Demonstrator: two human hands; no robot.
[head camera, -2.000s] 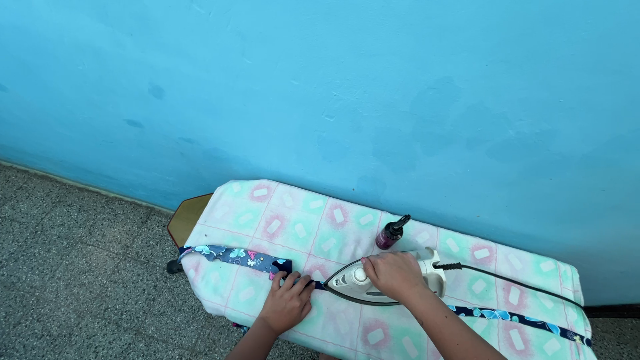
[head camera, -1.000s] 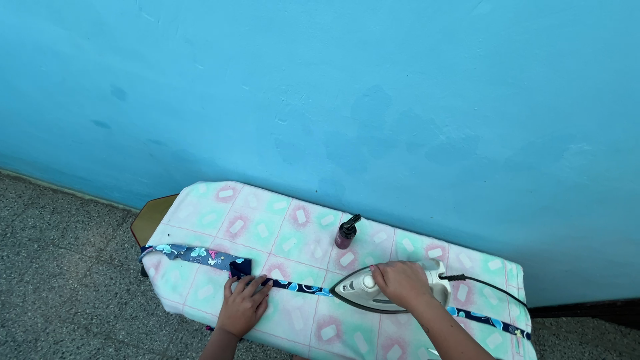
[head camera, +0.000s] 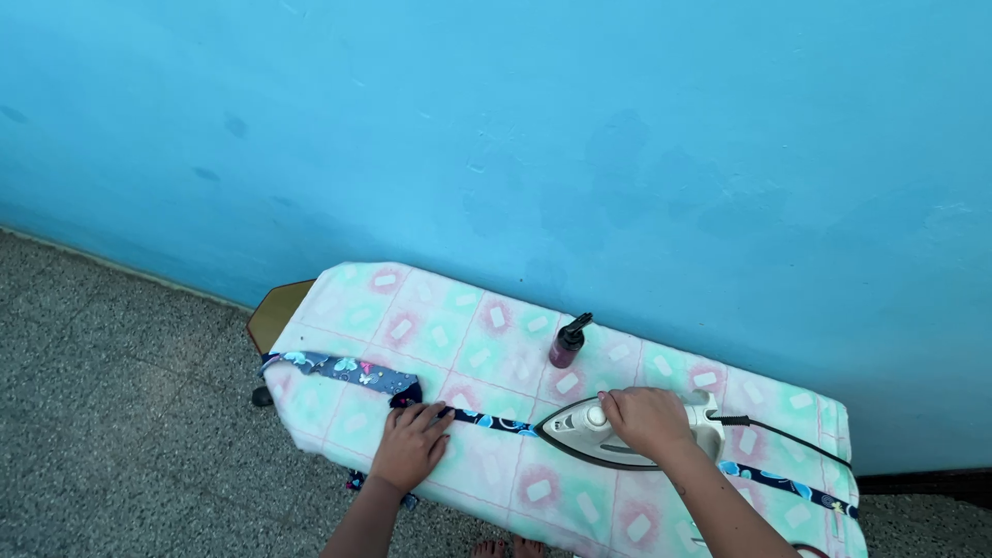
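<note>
A long dark-blue fabric strip with a butterfly print (head camera: 496, 421) runs across the ironing board (head camera: 480, 473). My left hand (head camera: 412, 443) presses its fingertips on the strip where the wide, unfolded part meets the narrow, folded part. My right hand (head camera: 649, 420) grips the handle of a white electric iron (head camera: 577, 431), which lies flat over the folded strip, tip pointing left. The strip comes out again behind the iron and reaches the board's right end. A purple spray bottle with a black top (head camera: 567, 342) stands above the iron.
The black cord (head camera: 798, 442) trails right from the iron. A blue wall (head camera: 496, 139) runs along the board's far side. Speckled floor (head camera: 155, 403) shows at left, and feet (head camera: 508, 549) below the board. Part of a red-rimmed object (head camera: 810, 551) shows at the lower right edge.
Between my left hand and the iron's tip, more of the folded strip shows than two seconds ago; the iron has moved right along it. Both hands keep their places on strip and handle.
</note>
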